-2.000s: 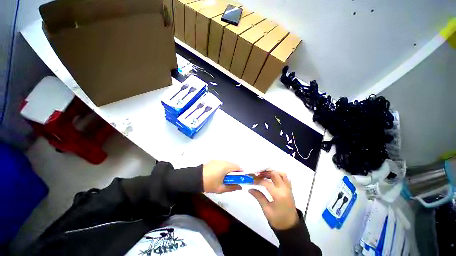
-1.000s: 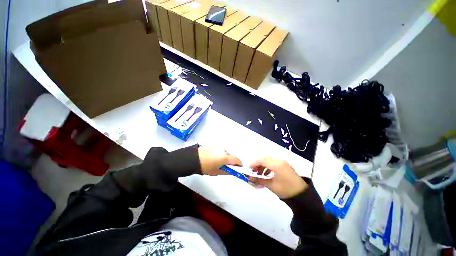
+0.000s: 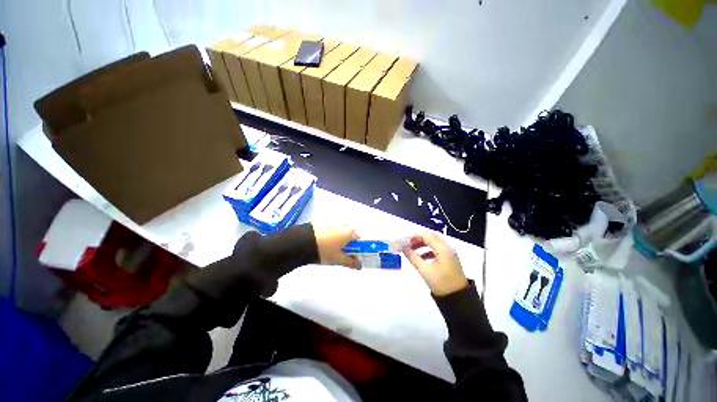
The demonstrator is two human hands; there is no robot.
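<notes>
A small blue retail box (image 3: pixel 373 255) is held over the white table, its blue side and end showing. My left hand (image 3: pixel 336 245) is closed on the box's left end. My right hand (image 3: pixel 431 261) is at the box's right end, with fingertips pinching a small pale piece (image 3: pixel 402 244), perhaps an end flap or a card; which one I cannot tell. Whether a cable is inside the box is hidden. Two stacks of blue-and-white boxes (image 3: pixel 281 198) stand picture side up beyond my left hand.
A large open brown carton (image 3: pixel 145 141) stands at left. Narrow brown boxes (image 3: pixel 358 98) line the wall, with a dark rectangle (image 3: pixel 310 53) on top. A black cable heap (image 3: pixel 546 177) lies at right, near flat blue-and-white cartons (image 3: pixel 538 287) and a larger pile (image 3: pixel 629 326). A red-and-white stool (image 3: pixel 75 235) stands left.
The box has turned in my hands, so its blue side now faces up towards me. My right hand has shifted slightly at its right end. The view has tilted and moved.
</notes>
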